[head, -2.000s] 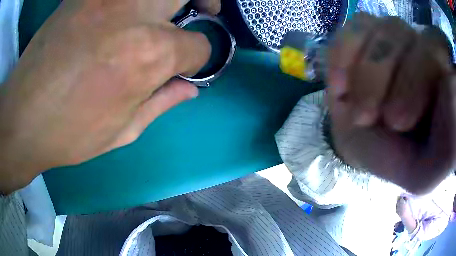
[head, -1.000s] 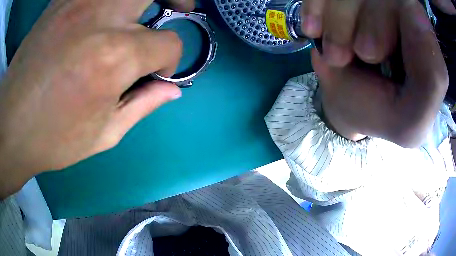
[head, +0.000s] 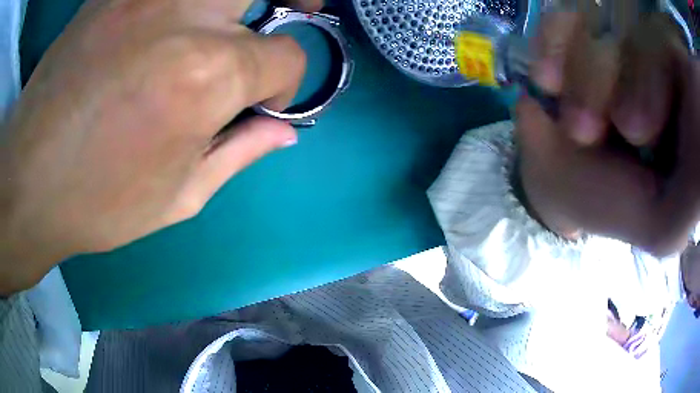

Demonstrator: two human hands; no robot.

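Note:
My left hand (head: 153, 123) holds a dark metallic watch case ring (head: 347, 67) by its left side, with fingers in and around the opening, over the green mat. The ring is open in the middle. My right hand (head: 606, 123), somewhat blurred, is closed around the electric screwdriver, whose nose collar with a yellow label (head: 476, 57) points left over the screw plate. The tool's handle is mostly hidden in the hand and the bit cannot be made out. The round grey screw plate (head: 407, 46) full of small holes lies at the top, cut off by the edge.
The green mat (head: 269, 238) has its near edge just above my striped smock (head: 322, 299). Another person's hand (head: 620, 330) shows small at the lower right, and part of another at the right edge. White material lies at the left edge.
Since a second ago my right hand with the screwdriver has moved right and slightly down in the picture. My left hand and the ring have shifted slightly right. The ring stays held.

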